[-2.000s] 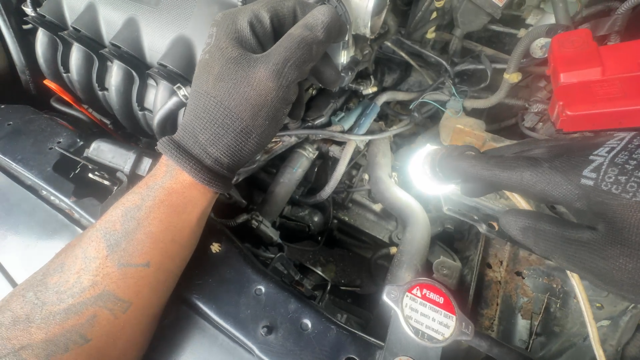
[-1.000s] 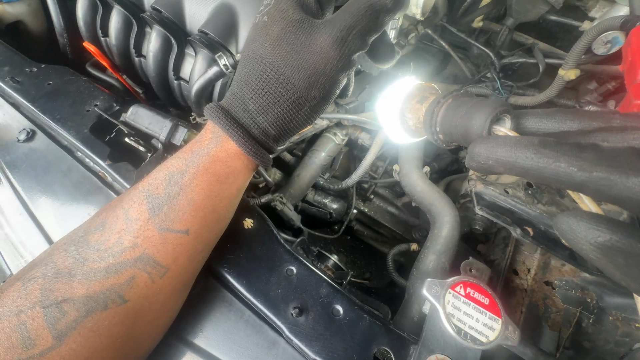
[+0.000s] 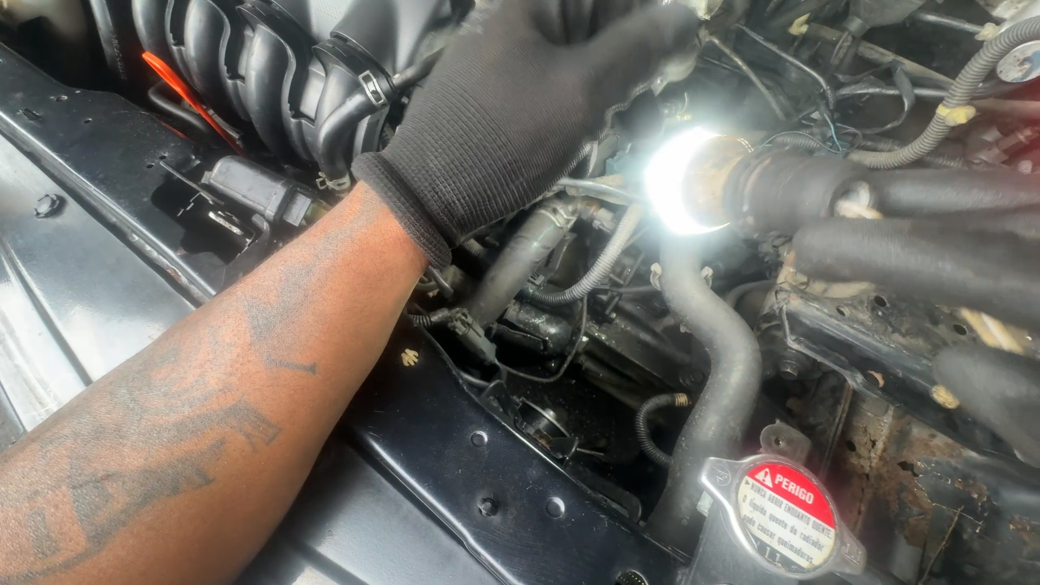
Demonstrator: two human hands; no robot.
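Note:
My left hand (image 3: 520,114), in a black knit glove, reaches over the engine beside the black ribbed intake manifold (image 3: 268,89). Its fingertips are at a metal part at the top edge; whether they grip it cannot be told. My right hand (image 3: 910,219), in a black glove and blurred, comes in from the right. It holds a lit work lamp (image 3: 691,183) by its end, with a pale cable (image 3: 987,329) running beneath the fingers. The lamp's glare hides the parts behind it. Below the lamp a curved rubber radiator hose (image 3: 723,349) runs down toward the radiator cap (image 3: 784,516).
The black front crossmember (image 3: 487,479) crosses below my left forearm. An orange dipstick handle (image 3: 191,101) lies at the upper left. Corrugated wiring conduit (image 3: 975,89) loops at the upper right, and a rusty metal panel (image 3: 894,479) is at the lower right.
The lamp in my right hand has swung to point left, and that hand's fingers lie differently around it. The view has shifted, and the red cover has mostly left it.

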